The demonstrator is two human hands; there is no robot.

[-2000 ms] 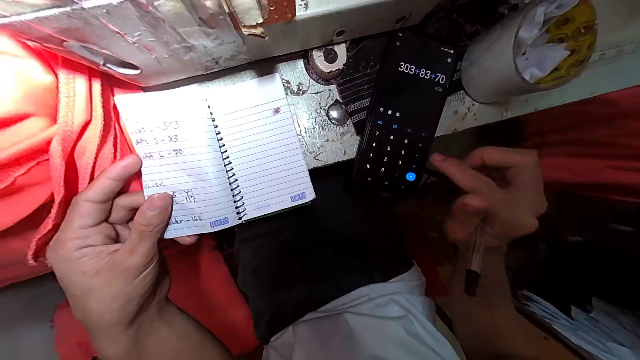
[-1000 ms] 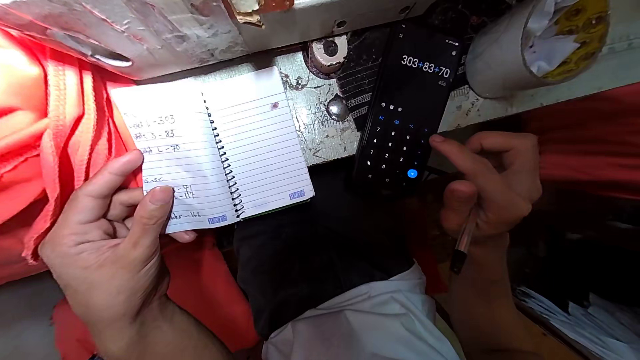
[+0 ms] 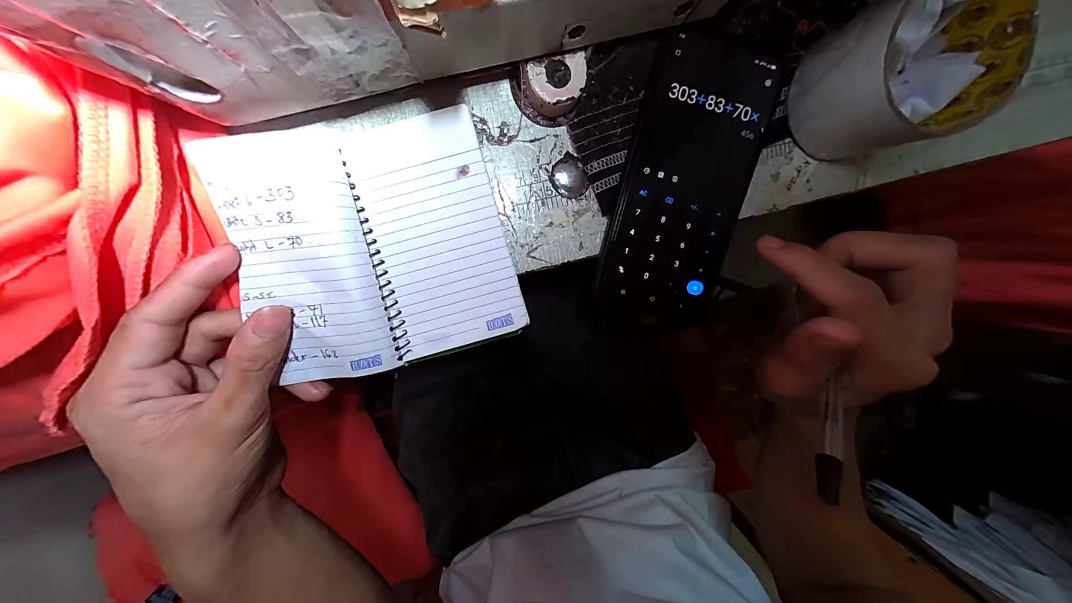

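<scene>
My left hand (image 3: 201, 368) holds the lower left edge of an open spiral notebook (image 3: 444, 243), thumb on the page and fingers behind it. Handwriting covers part of the left page; the lined right page bears only a small dark spot and a printed mark. Right of the notebook a black smartphone (image 3: 682, 184) lies tilted on the metal surface, a calculator showing on its screen. My right hand (image 3: 863, 318) is just right of the phone, index finger extended and apart from the screen. A capped or dark-ended pen (image 3: 831, 435) is held in that hand, pointing down.
A white cylindrical container (image 3: 846, 100) with paper and a yellow piece inside stands at the upper right. A worn metal machine body (image 3: 318, 59) runs along the top. Red fabric (image 3: 50, 251) hangs at the left. Papers (image 3: 980, 536) lie at the lower right.
A multiplication sign has appeared after the sum on the phone's calculator. The right index finger, near the phone's right edge before, is now farther from it. The left hand keeps its hold on the notebook.
</scene>
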